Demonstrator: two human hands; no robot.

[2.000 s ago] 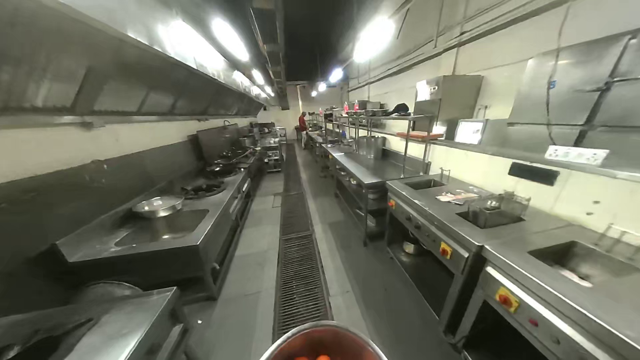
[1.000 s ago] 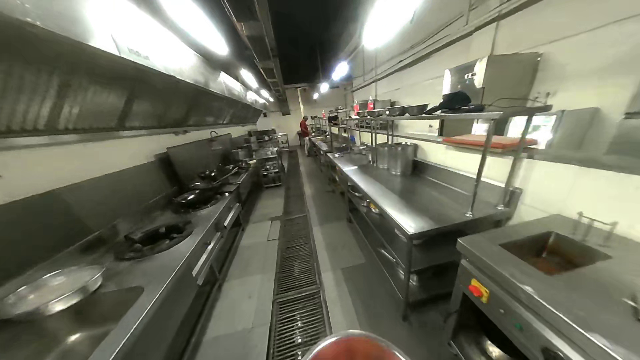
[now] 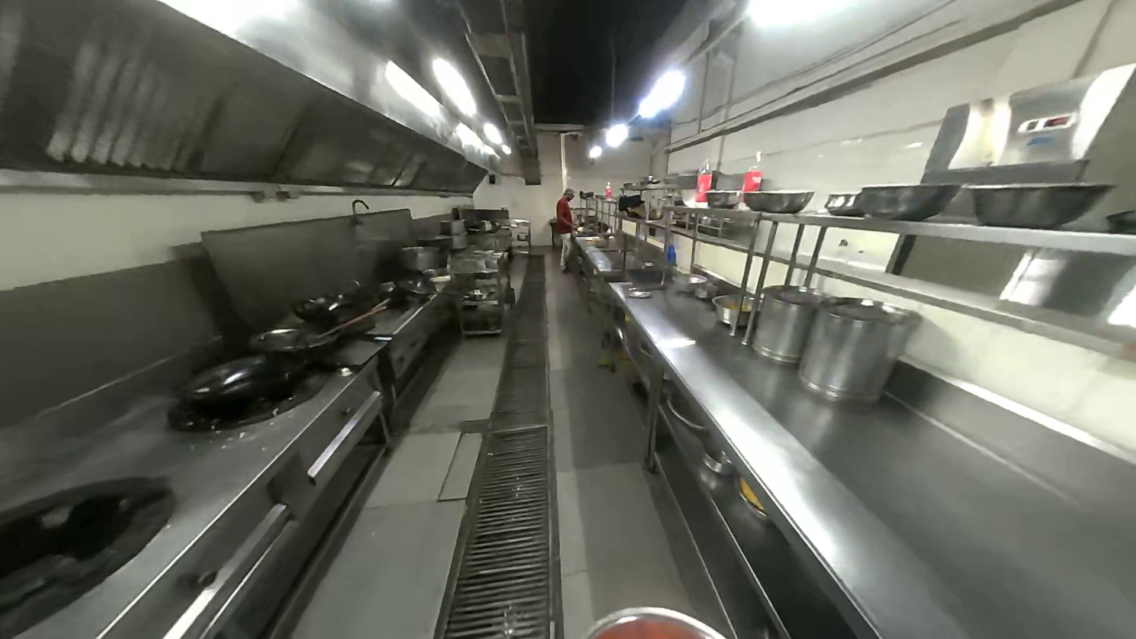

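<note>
Neither my left hand nor my right hand shows in the head view. At the bottom edge, right of the floor drain, the rim of a round metal container [image 3: 655, 614] shows, with something red-orange inside; what holds it is out of frame. Two lidded steel pots [image 3: 856, 351] stand on the steel worktable [image 3: 763, 426] at the right. A dark wok [image 3: 240, 382] sits on the stove range [image 3: 293, 426] at the left.
A floor drain grate [image 3: 506, 524] runs down the aisle. Metal bowls [image 3: 1034, 204] and red bottles stand on the overhead shelf [image 3: 941, 235]. A wheeled-looking rack [image 3: 480, 297] is at the left. A person in red [image 3: 565, 222] stands far ahead.
The view has moved forward along the aisle. The counters with the sunken basins at the right have left the frame, and the worktable with the pots is nearer.
</note>
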